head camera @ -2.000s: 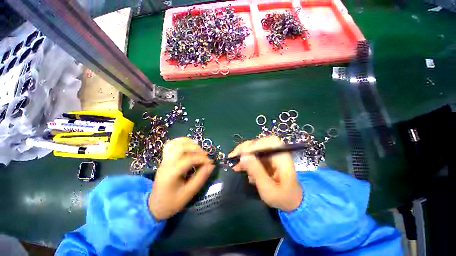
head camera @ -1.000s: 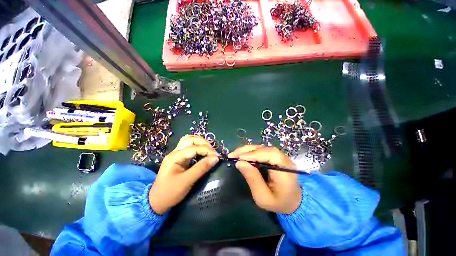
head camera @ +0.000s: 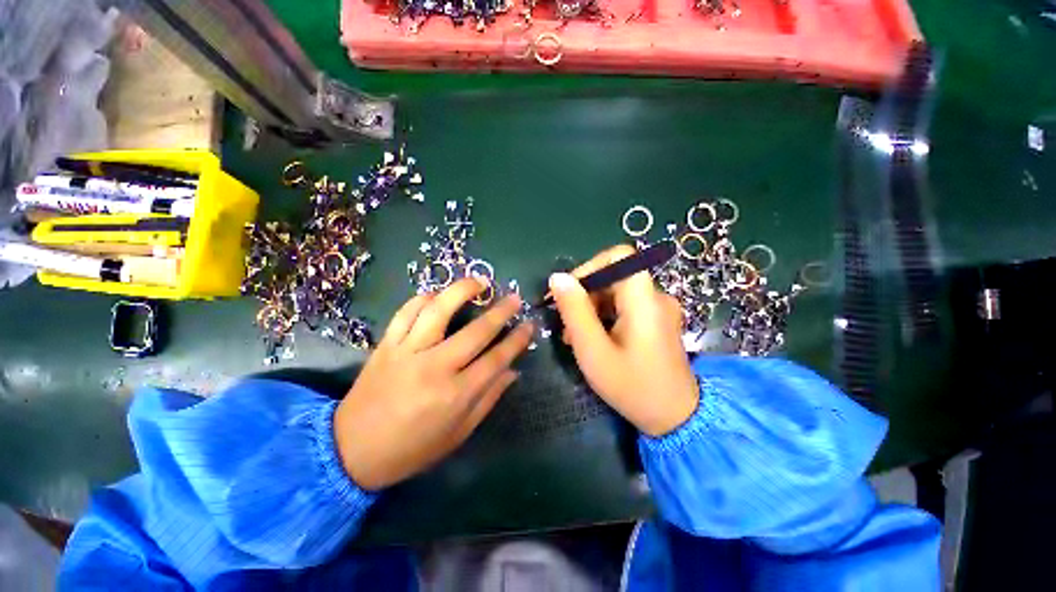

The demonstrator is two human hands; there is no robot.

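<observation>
My right hand (head camera: 625,335) holds slim black tweezers (head camera: 625,268), their tip pointing left at small parts between my hands. My left hand (head camera: 434,382) lies palm down with fingers spread, fingertips at a small heap of ringed parts (head camera: 446,249). Whether the left fingers pinch a tiny part cannot be told. More ringed flex parts lie in a coppery heap (head camera: 307,272) at left and a silvery heap (head camera: 724,278) just right of my right hand. A clear sheet with tiny dark rows (head camera: 556,405) lies below the hands, partly hidden.
A pink-red tray (head camera: 649,58) with ringed parts crosses the top. A yellow box (head camera: 220,231) of marker pens stands left, a dark watch frame (head camera: 133,327) below it. A metal post (head camera: 266,69) slants at upper left. Clear strips with dark rows (head camera: 859,254) lie at right.
The view has shifted, so the tray sits higher in the picture. My left hand has opened from its pinch and spread over the small heap. The tweezers now point up more steeply to the right.
</observation>
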